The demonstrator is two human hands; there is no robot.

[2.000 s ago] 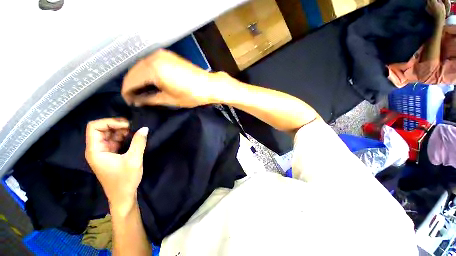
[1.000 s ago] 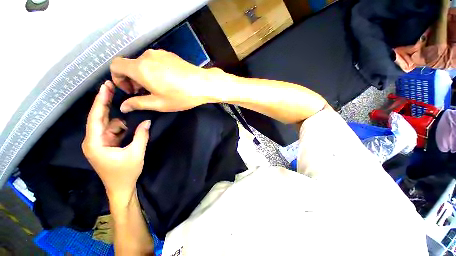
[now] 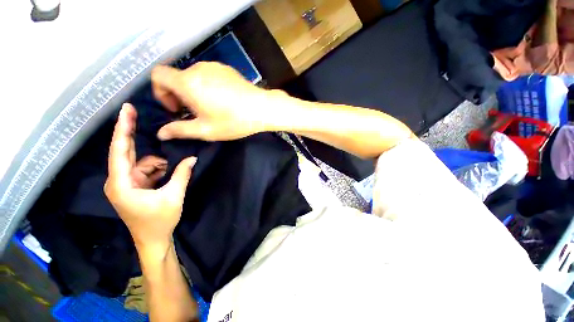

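Note:
A black garment (image 3: 239, 201) lies in loose folds over my lap. My left hand (image 3: 148, 182) is over it at the left, index finger stretched up, thumb apart and the other fingers curled. Dark cloth shows between thumb and index; whether the curled fingers grip it is unclear. My right hand (image 3: 204, 104) is above and to the right of the left, palm down, thumb and index finger apart over the dark cloth. The inside of its palm is hidden, so a small tool there cannot be made out. The hands do not touch.
A pale table edge with a ruler scale (image 3: 82, 113) curves across the upper left. A blue basket (image 3: 94, 308) with khaki cloth (image 3: 135, 294) is lower left. A wooden drawer (image 3: 308, 31), red basket (image 3: 513, 129), clear bag (image 3: 491, 170) and a person's arm (image 3: 551, 38) are beyond.
My left index finger has straightened upward from its earlier curl. My right hand went up and left, its thumb and index spreading, then slightly back right. The view has shifted slightly.

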